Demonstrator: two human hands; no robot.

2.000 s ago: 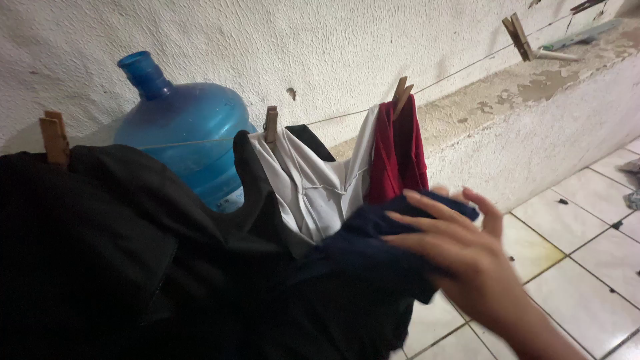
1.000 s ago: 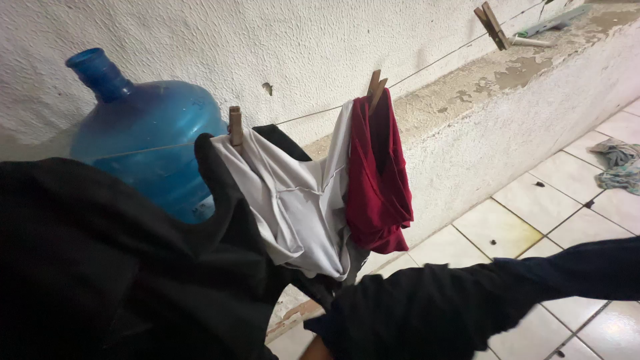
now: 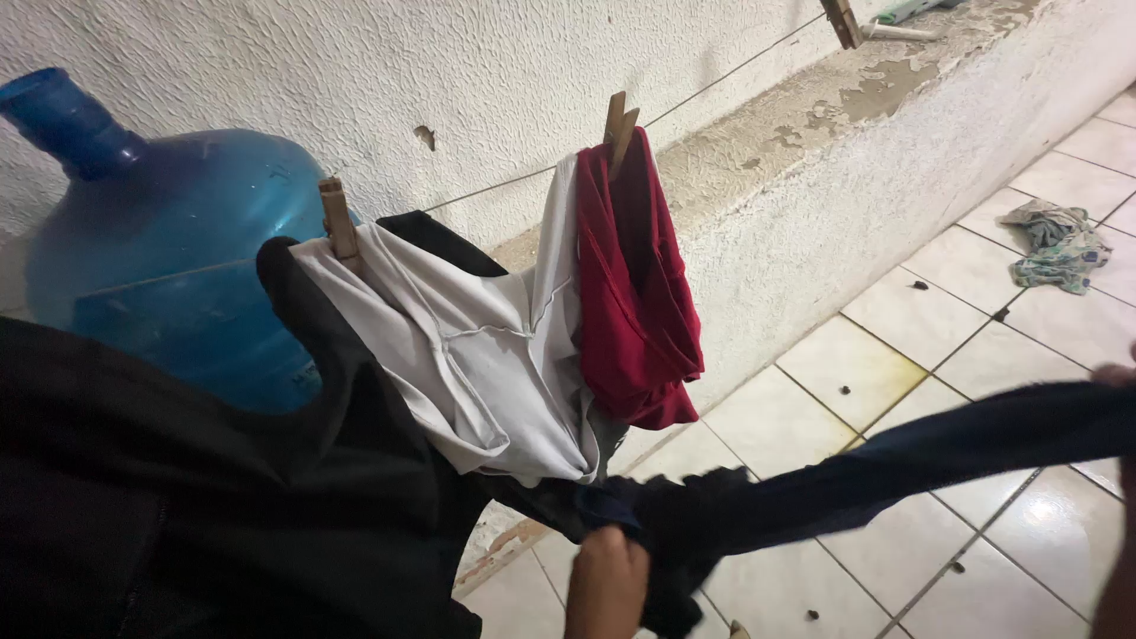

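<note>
A dark navy garment [image 3: 825,493] is stretched between both hands. My left hand [image 3: 608,581], at the bottom centre, grips its gathered end below the hanging clothes. At the right edge, my right hand [image 3: 1120,377] holds the other end and is mostly cut off by the frame. On the line [image 3: 701,93] hang a white garment [image 3: 497,382] and a dark red garment [image 3: 635,293]. One wooden clothespin [image 3: 339,217] clips the white cloth at its left, another [image 3: 619,133] pins the red and white ones. Black clothing [image 3: 222,479] hangs at the left.
A blue water jug [image 3: 177,257] stands behind the line by the textured white wall [image 3: 497,80]. A ledge with peeling paint [image 3: 852,98] runs along the wall. A third clothespin [image 3: 841,22] is on the line. A crumpled cloth [image 3: 1061,248] lies on the tiled floor [image 3: 923,319].
The navy garment, earlier bunched at a raised hand in front of the red and white clothes, is now stretched out low toward the right. The view has shifted somewhat.
</note>
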